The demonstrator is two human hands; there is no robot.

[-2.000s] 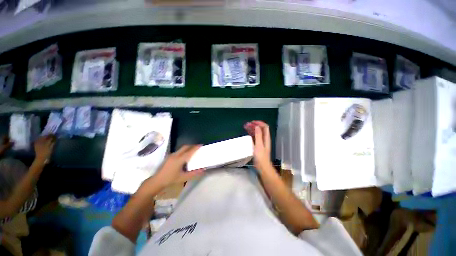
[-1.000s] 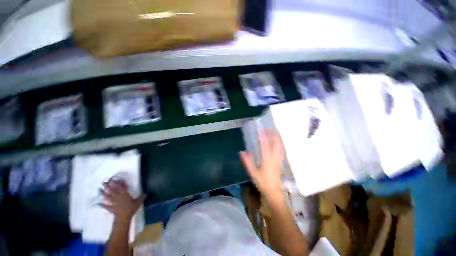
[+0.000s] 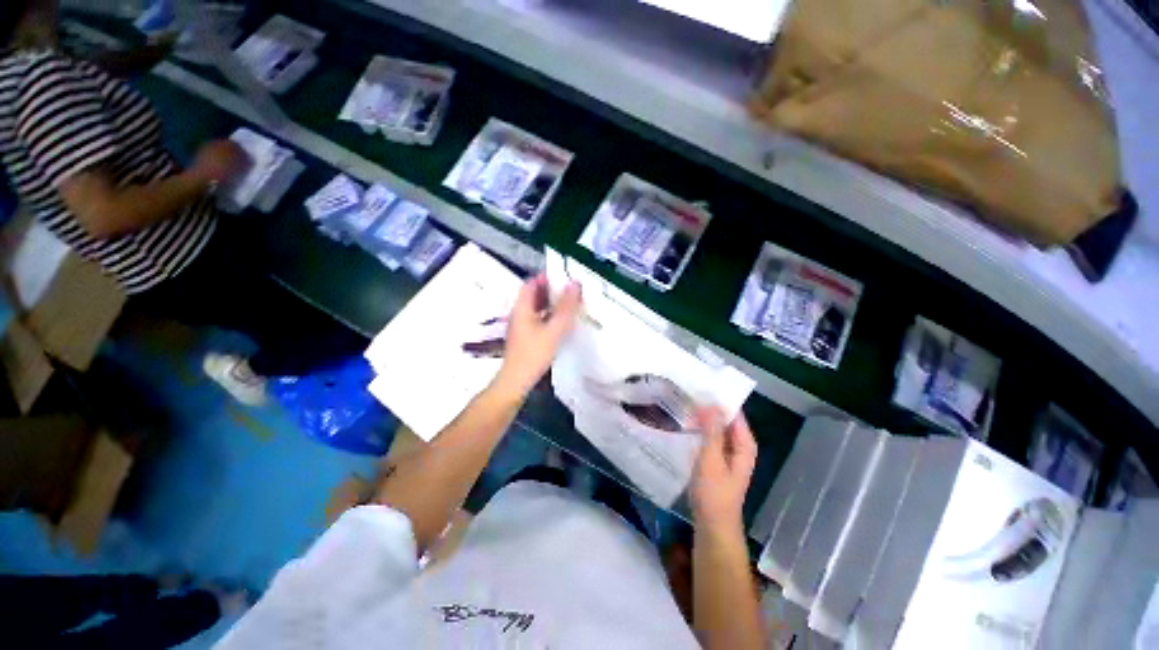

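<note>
A flat white printed carton (image 3: 636,394) with an oval device pictured on it is held up between both hands over the work surface. My left hand (image 3: 540,333) grips its upper left corner. My right hand (image 3: 722,460) grips its right edge. A flat carton pile (image 3: 439,340) lies just left of the held carton, with part of its picture showing beside my left wrist. A carton stack (image 3: 985,559) stands at the lower right in a stepped row, with thick white edges showing.
Accessory kits (image 3: 646,231) lie spaced along the green belt. Small labelled packets (image 3: 381,226) lie beyond the flat pile. A person in a striped top (image 3: 108,159) works at the upper left. A brown parcel (image 3: 941,108) sits on the white shelf. A blue plastic bag (image 3: 337,404) is on the floor.
The box held two seconds ago is out of my hands. One second ago my left hand was on the flat pile and my right at the stack. Now both hold a flat carton. The view has turned.
</note>
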